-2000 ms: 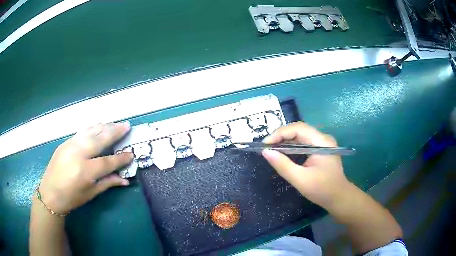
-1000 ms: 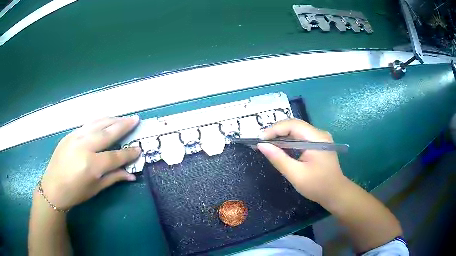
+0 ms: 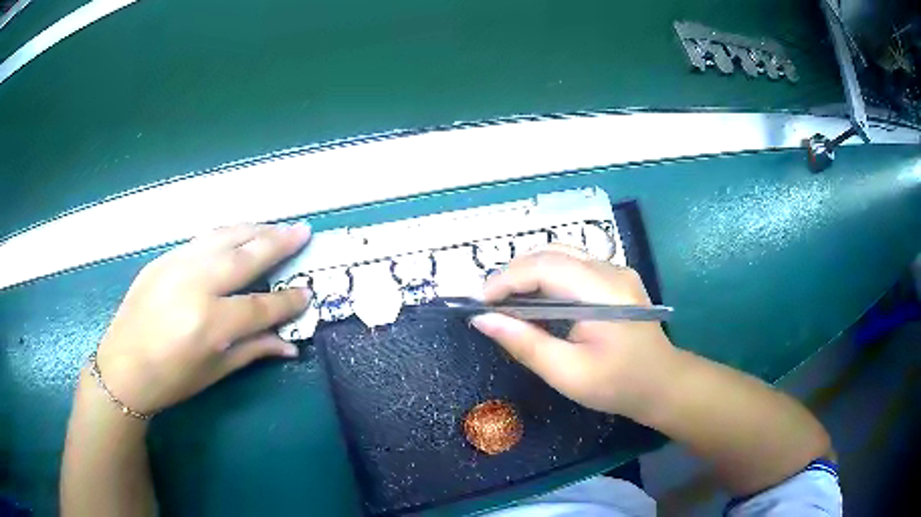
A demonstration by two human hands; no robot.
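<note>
A silver fixture strip [image 3: 454, 224] with a scalloped front edge lies across the back of a black mat [image 3: 394, 444]. Dark and silver round workpieces [image 3: 417, 286] sit in its nests. My left hand [image 3: 212, 308] grips the strip's left end, fingers on top. My right hand [image 3: 586, 333] holds grey tweezers [image 3: 596, 312] like a pen, tips pointing left beside a middle nest at the strip's front edge. My right fingers hide part of the nests on the right. A round heap of tiny copper parts [image 3: 493, 426] lies on the mat, with small specks around it.
A dark-green conveyor belt [image 3: 353, 71] runs behind a white rail [image 3: 424, 153]. Another fixture strip [image 3: 735, 53] lies on the belt at the upper right. A round metal knob [image 3: 819, 152] on a post stands at the right. The worktop [image 3: 747, 252] is glossy green.
The tweezers and my right hand have moved left along the strip to another nest. The strip on the belt has moved right. The held strip appears slightly farther right in view.
</note>
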